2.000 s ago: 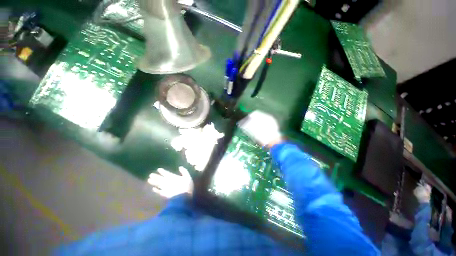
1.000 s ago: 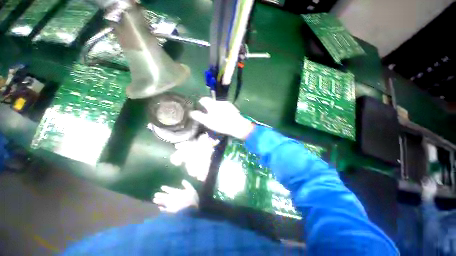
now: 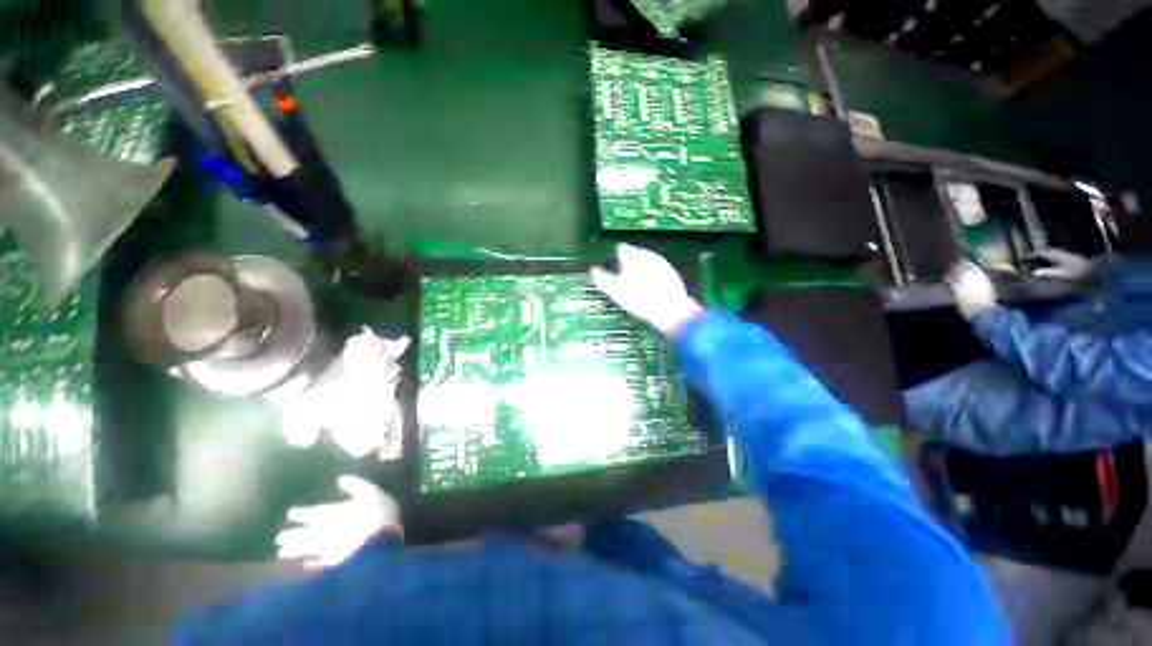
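Observation:
A green printed circuit board (image 3: 486, 379) with a bright glare patch lies on a black-bordered support in front of me. My right hand (image 3: 647, 288), in a white glove, is over the board's upper right edge; it is too blurred to tell if it holds something small. My left hand (image 3: 339, 520), white-gloved, is at the bench's front edge, left of the board, with fingers apart and nothing in it. A crumpled white wiping cloth (image 3: 354, 401) lies between the board and the round metal can (image 3: 202, 316). The cloth touches no hand.
A second board (image 3: 667, 145) lies behind, beside a black foam pad (image 3: 819, 183). A metal post with cables (image 3: 240, 101) leans at the upper left, near a clear funnel hood (image 3: 76, 202). Another board (image 3: 44, 404) is at the far left. Another person's gloved hands (image 3: 973, 288) are at the right.
The view has turned right. My right hand has moved from beside the can and post to the board's upper right edge. My left hand stays open near the bench edge.

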